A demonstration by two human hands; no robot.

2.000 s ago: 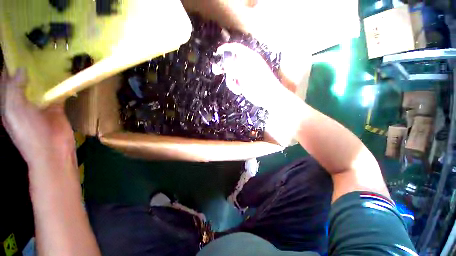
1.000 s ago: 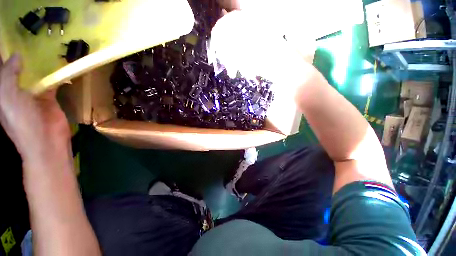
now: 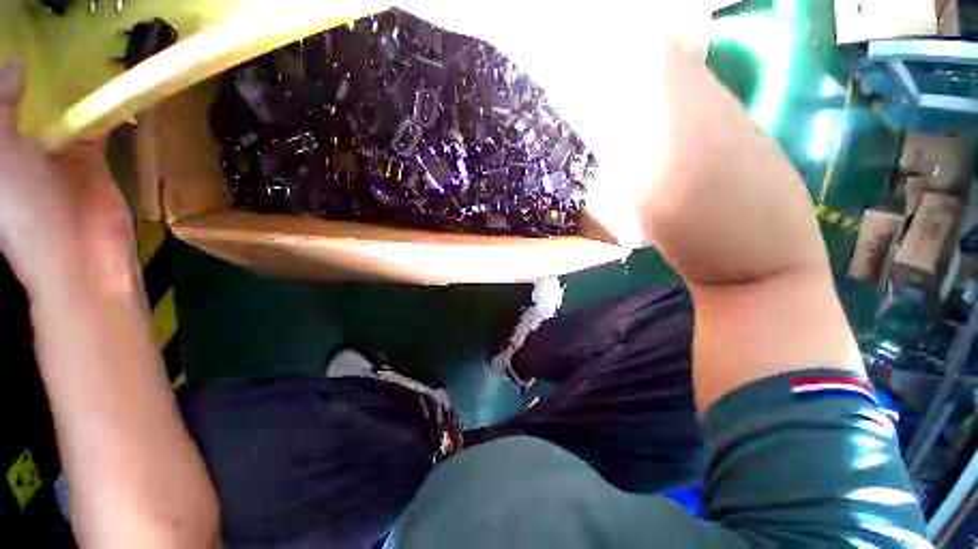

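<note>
The yellow tray [image 3: 220, 48] is at the top left, cut off by the picture's edge and tilted over the open carton. A black component [image 3: 147, 41] with pins lies on it, with parts of others at the top edge. My left hand [image 3: 70, 204] grips the tray's near left corner. The brown carton [image 3: 397, 257] below holds a heap of shiny black components [image 3: 397, 134]. My right forearm reaches up over the carton's right side. My right hand is lost in white glare at the top, so its fingers and any hold are hidden.
My knees and shoes are just below the carton on the green floor [image 3: 257, 322]. At right stand a metal rack [image 3: 922, 75] and small brown cartons [image 3: 924, 241]. Another carton [image 3: 890, 19] is at the top right. Yellow-black tape [image 3: 163, 322] runs at left.
The carton and tray sit higher in the picture, and less of the tray shows. My right forearm has moved up and away from the heap, leaving more components visible. My left hand keeps its grip.
</note>
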